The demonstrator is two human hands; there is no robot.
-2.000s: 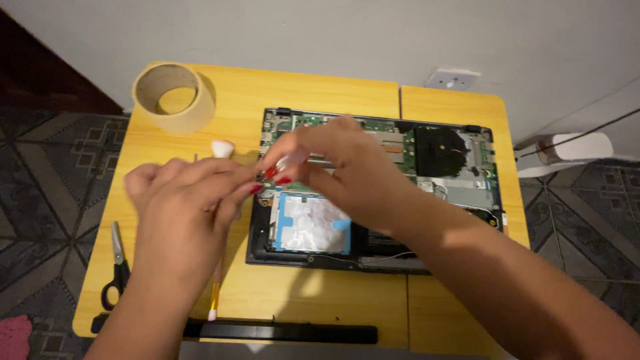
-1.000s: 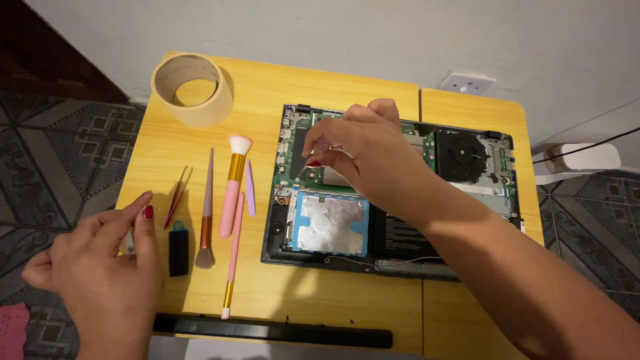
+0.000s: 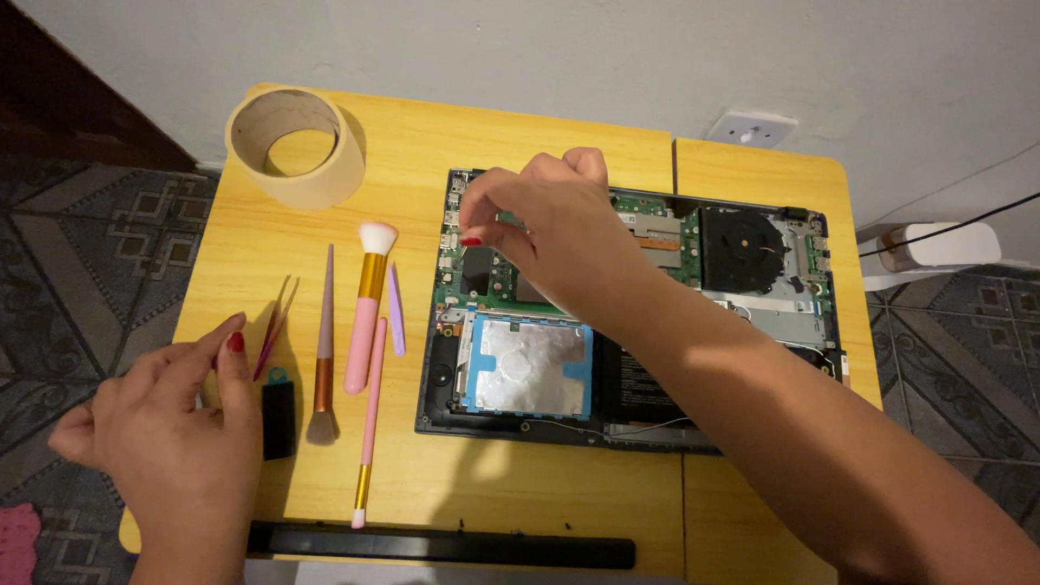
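Note:
An opened laptop chassis (image 3: pixel 520 426) lies on a yellow wooden table, its green circuit board, fan (image 3: pixel 743 250) and silver drive with blue tape (image 3: pixel 532 366) exposed. Over the board's upper left, my right hand (image 3: pixel 552 219) has thumb and index finger pinched; whether anything small is between them cannot be told. My left hand (image 3: pixel 183 414) is at the table's left edge, fingertips close together beside metal tweezers (image 3: pixel 275 333) and a small black case (image 3: pixel 279 418); what it may hold is hidden. Several makeup brushes lie between that hand and the laptop, including a thick pink one (image 3: pixel 363 325).
A wide roll of masking tape (image 3: pixel 325 175) stands at the back left. A lilac plastic tool (image 3: pixel 396 313) lies near the brushes. Along the front edge is a long black strip (image 3: pixel 439 543) with tiny dark pieces nearby. A wall socket (image 3: pixel 751 128) is behind the table.
My hands were close together at the laptop's left edge two seconds ago. My left hand has since moved left and down, uncovering the brushes and tweezers. My right hand remains above the board.

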